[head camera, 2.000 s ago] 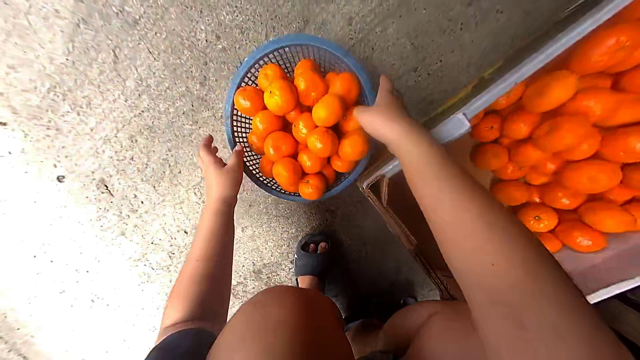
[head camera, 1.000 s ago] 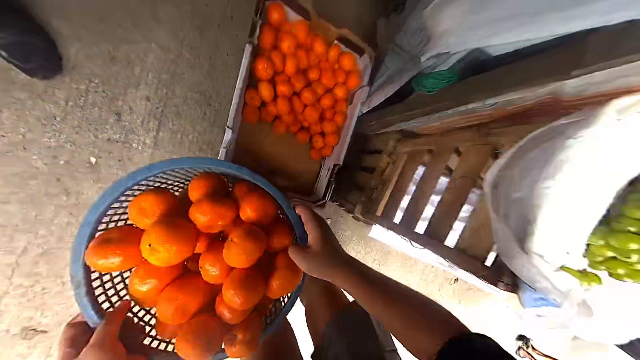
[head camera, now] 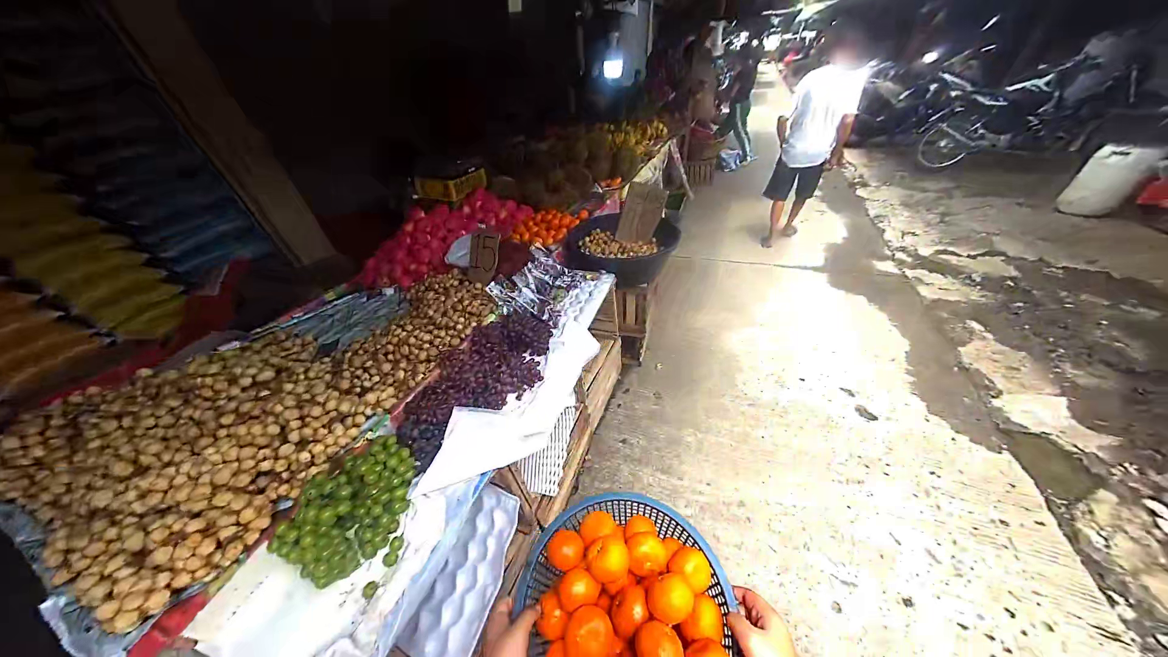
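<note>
A round blue plastic basket (head camera: 623, 500) with mesh sides, heaped with orange citrus fruits (head camera: 630, 610), is at the bottom middle of the head view. My left hand (head camera: 511, 631) grips its left rim and my right hand (head camera: 762, 625) its right rim, thumbs over the edge. Left of the basket lie green grapes (head camera: 351, 511) on white paper, with dark purple grapes (head camera: 484, 374) above them. A wide heap of small tan round fruits (head camera: 192, 456) covers the stall farther left.
Wooden crates (head camera: 598, 379) edge the stall beside the concrete path (head camera: 776, 411). A dark basin (head camera: 625, 265) of tan fruits stands farther along, past a cardboard sign (head camera: 484, 254). A person in a white shirt (head camera: 812, 114) is on the path. Motorcycles and a bicycle (head camera: 949, 141) stand at the right.
Two seconds ago the basket was on the ground with my hands beside it; now both hands hold it. The view has swung up from the ground and citrus crate to the stall and path.
</note>
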